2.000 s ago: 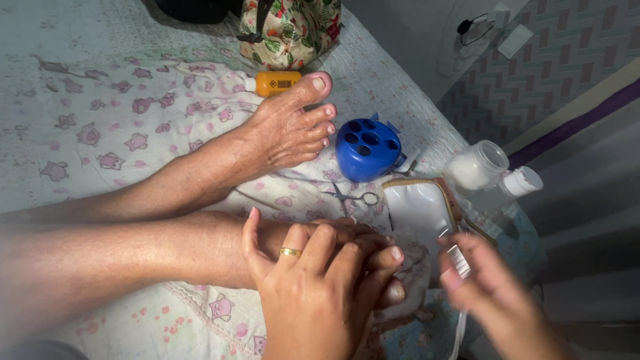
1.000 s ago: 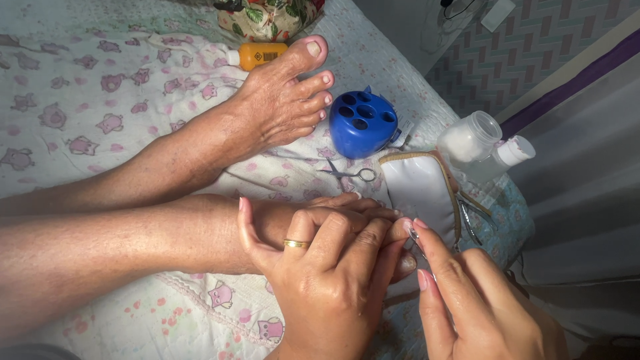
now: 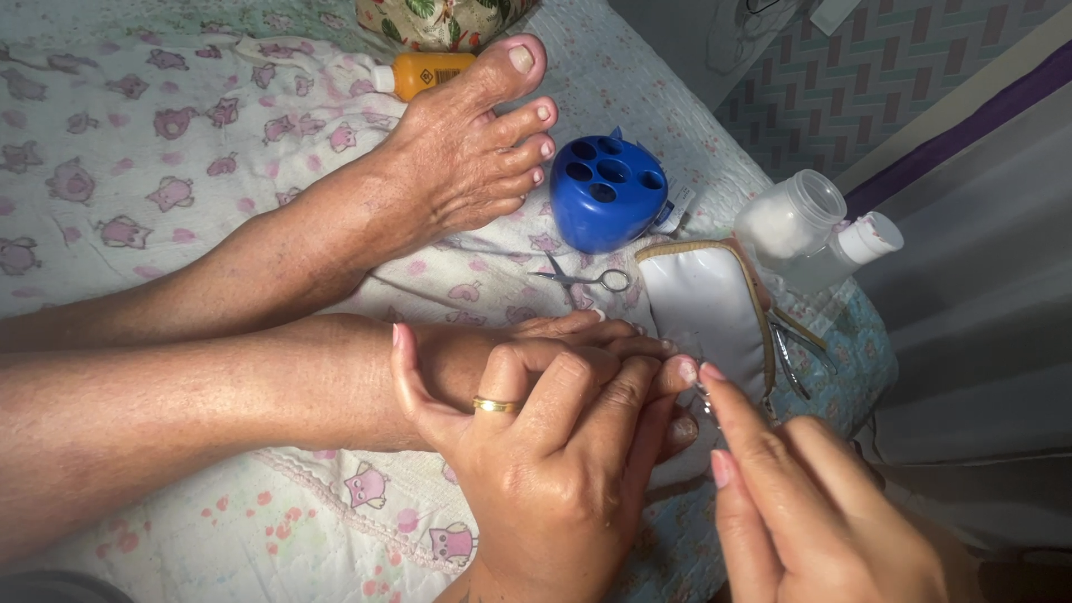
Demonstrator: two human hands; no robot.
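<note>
A person's two legs reach in from the left. My left hand [image 3: 553,452], with a gold ring, is wrapped over the toes of the nearer foot [image 3: 469,352], one toe held out at its fingertips. My right hand [image 3: 804,486] has a small shiny metal tool [image 3: 706,400] at its fingertips, touching or close to that toe's nail; its kind is mostly hidden by the fingers. The other foot [image 3: 461,142] rests above, toes up, untouched. Small metal scissors [image 3: 586,280] lie spread on the owl-print cloth [image 3: 172,193] between the feet and a white pouch.
Right of the feet stand a blue holder with round holes [image 3: 607,197], the white pouch with tan trim [image 3: 703,301], metal nippers [image 3: 796,356], an open jar of cotton [image 3: 783,219] and a white-capped bottle [image 3: 867,241]. An orange bottle [image 3: 427,74] and a floral bag [image 3: 440,23] lie beyond.
My right hand was blurred off to the right of the toes and has come in to the held toe with the metal tool. My left hand has stayed on the foot.
</note>
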